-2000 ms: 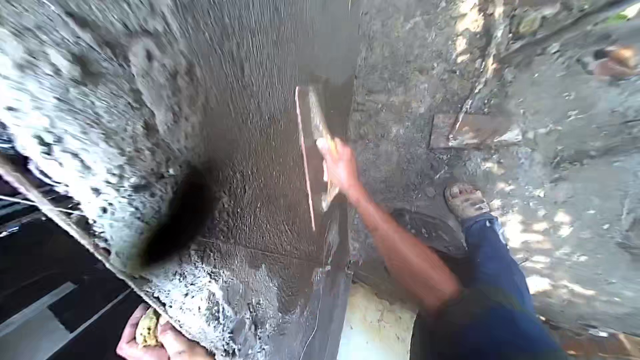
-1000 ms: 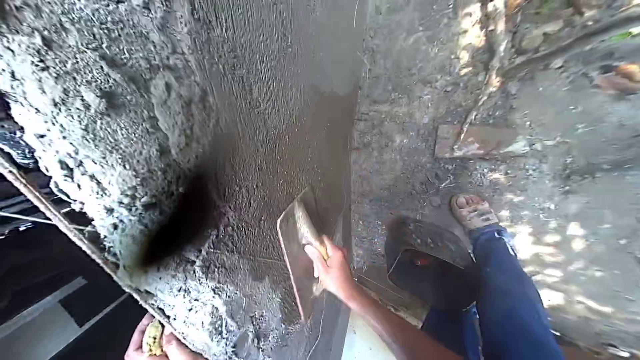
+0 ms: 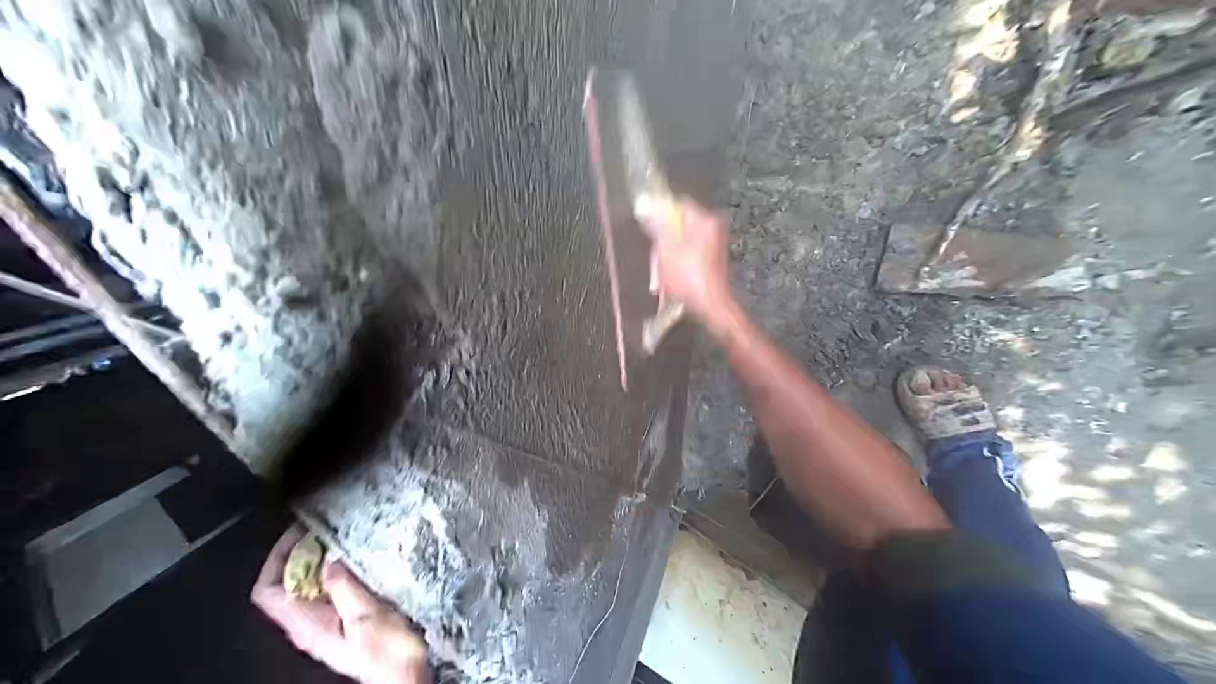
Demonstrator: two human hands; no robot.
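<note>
My right hand (image 3: pixel 689 252) grips the handle of a plastering float (image 3: pixel 632 142), seen nearly edge-on against the wet grey mortar (image 3: pixel 532 256) of the wall. The float is blurred. At the lower left, my left hand (image 3: pixel 347 622) holds a yellowish lump (image 3: pixel 304 568) between fingers and thumb, beside the wall's rough edge. What the lump is made of cannot be told. Smooth mortar lies near the wall's right side, while the surface further left is ridged and coarse.
A black bucket or pan (image 3: pixel 774 494) is partly hidden behind my right forearm. A flat brown slab (image 3: pixel 988 258) lies on the ground, above my sandalled foot (image 3: pixel 945 404). A pale panel (image 3: pixel 722 617) stands below the wall. A rod (image 3: pixel 114 313) runs along the left edge.
My right hand with the float moved down the view along the wall, then back up to where it is now. The left hand has stayed at the lower left with the lump.
</note>
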